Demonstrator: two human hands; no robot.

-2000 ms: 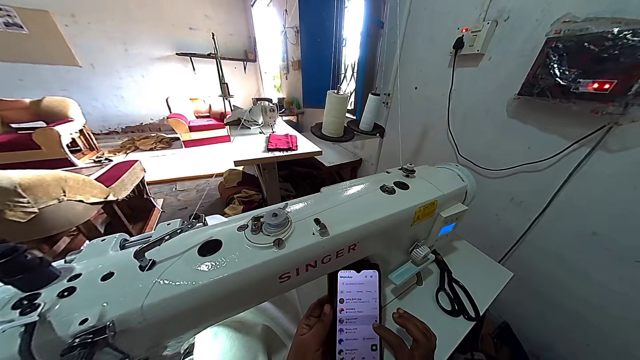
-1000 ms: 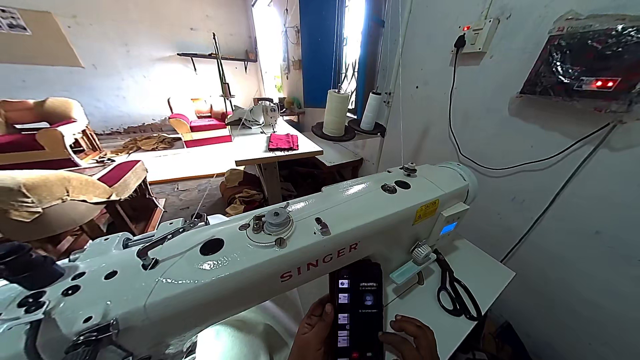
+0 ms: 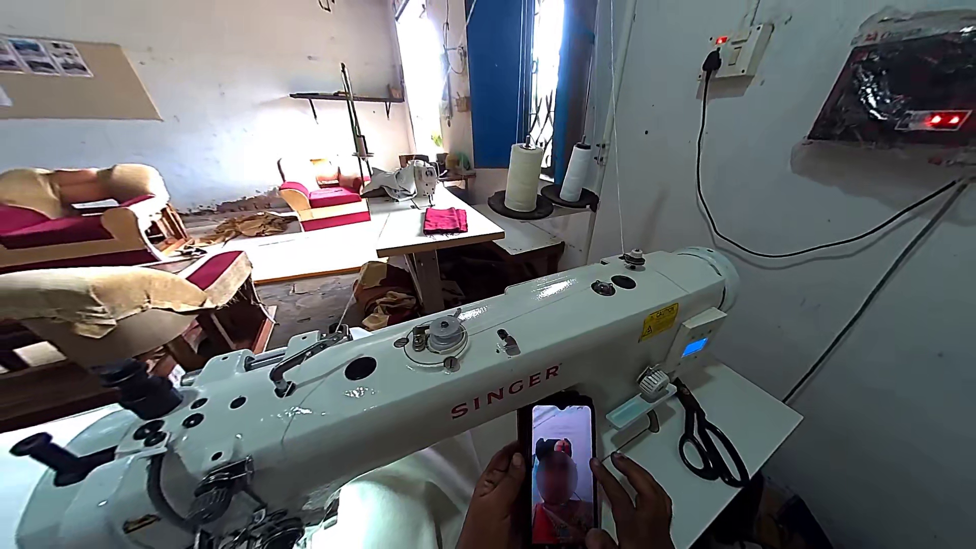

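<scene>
A smartphone (image 3: 563,473) stands upright in front of the arm of a white Singer sewing machine (image 3: 488,381), its screen lit with a picture of a person. My left hand (image 3: 496,499) grips the phone by its left edge. At the right edge, the fingers of my right hand (image 3: 634,503) are spread, touching or close to the phone; the lower part of that hand is cut off by the frame. Black-handled scissors (image 3: 713,446) lie on the machine table to the right. White fabric (image 3: 404,499) lies under the machine arm, left of my left hand.
Two thread cones (image 3: 524,179) stand on black holders behind the machine. A second sewing table (image 3: 457,232) bears folded red cloth (image 3: 445,221). Partly upholstered armchairs (image 3: 84,217) stand at the left. A black cable (image 3: 762,254) runs along the right wall.
The phone screen has changed from a list, then a dark display, to a full picture of a person. My hands have stayed around the phone.
</scene>
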